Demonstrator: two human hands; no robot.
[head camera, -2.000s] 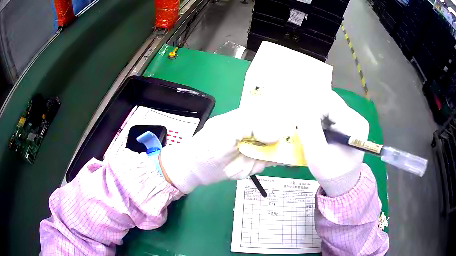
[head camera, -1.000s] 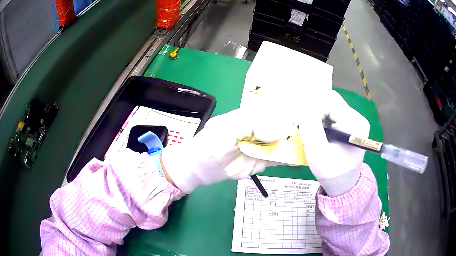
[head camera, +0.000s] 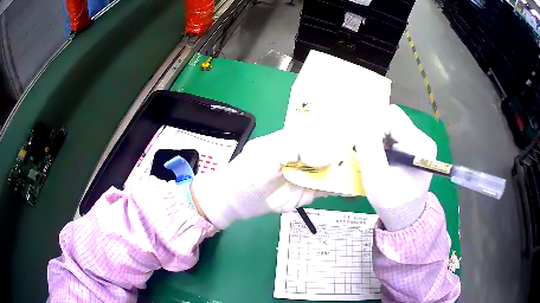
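Observation:
My left hand (head camera: 254, 177), in a white glove with a blue strap (head camera: 180, 169) at the wrist, is closed on a pale yellow sheet (head camera: 322, 177). A white paper sheet (head camera: 340, 80) stands above and behind it, overexposed; where it is held cannot be told. My right hand (head camera: 402, 165), also white-gloved, holds a marker pen (head camera: 444, 168) with a dark barrel, its clear cap end pointing right. Its writing tip is hidden. The gloves and white sheet blend together, so the fingertips are unclear.
A printed form (head camera: 325, 260) lies on the green bench with a black stick-like tool (head camera: 307, 220) at its top edge. A black tray (head camera: 172, 103) at left holds a red-marked sheet (head camera: 208, 145) and a dark flat device (head camera: 172, 158). A circuit board (head camera: 35, 163) lies on the conveyor (head camera: 89, 100).
The circuit board on the conveyor has shifted slightly toward me and to the left. The pen's cap end has tilted up slightly. My left hand looks nearly unmoved.

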